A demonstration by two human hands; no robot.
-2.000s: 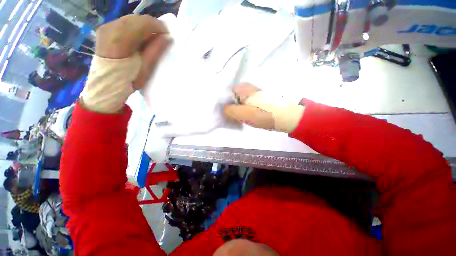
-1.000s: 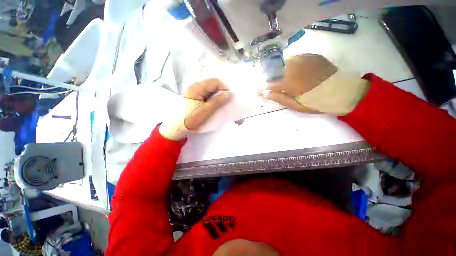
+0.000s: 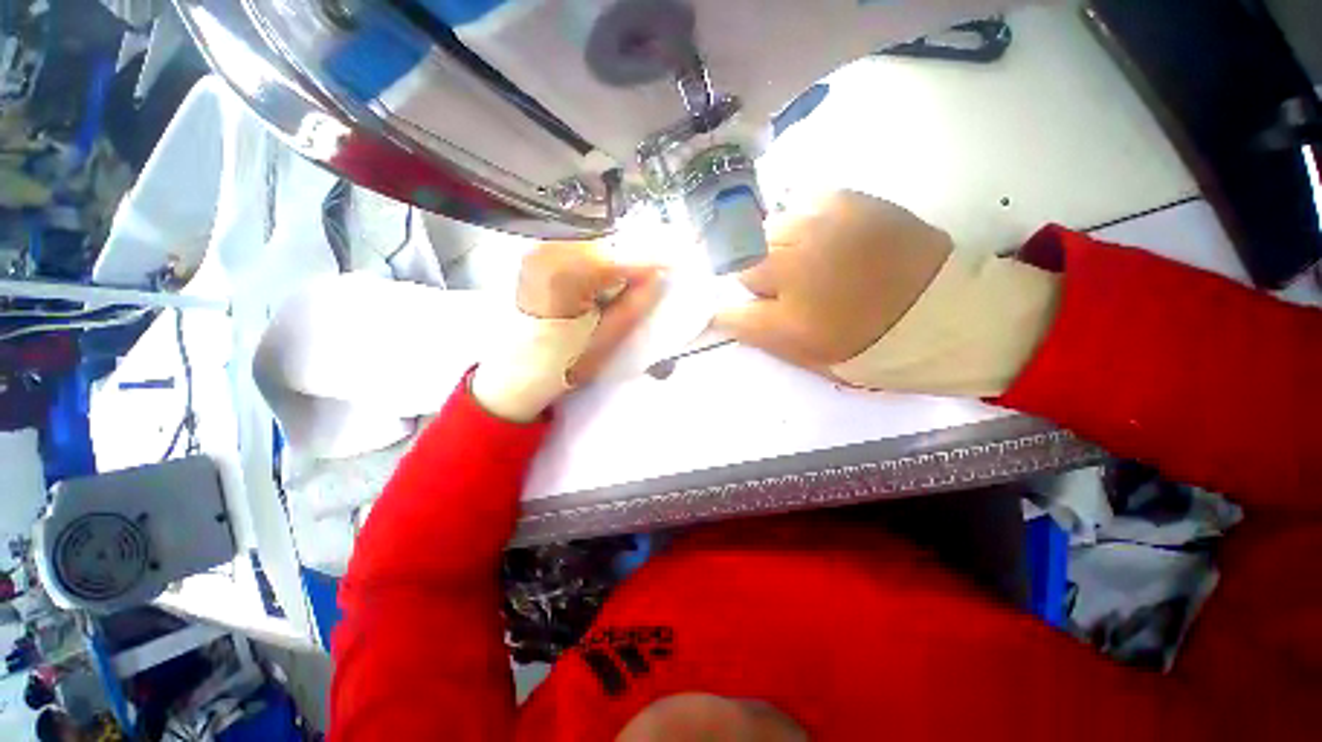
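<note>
A light, glare-washed fabric piece (image 3: pixel 413 336) lies on the white table, running from the left up to the brightly lit needle area of the sewing machine (image 3: pixel 479 87). My left hand (image 3: pixel 584 300) grips the fabric just left of the needle area, fingers bent and pinched together. My right hand (image 3: pixel 841 283) lies right beside the grey cylindrical attachment (image 3: pixel 729 225), fingers pointing left towards the needle. Glare and the attachment hide its fingertips, so its hold on the fabric cannot be told. The needle itself is lost in glare.
A black smartphone (image 3: pixel 1225 123) lies at the right, with dark thread snips (image 3: pixel 950 42) at the table's back. A measuring tape (image 3: pixel 812 476) runs along the near edge. More pale fabric (image 3: pixel 174 189) lies at the left, beyond a grey fan-like unit (image 3: pixel 138 534).
My hands have come from holding the fabric at the left to the needle area. Since the later earlier frame, the view has moved closer to the machine head and both hands stay beside the needle.
</note>
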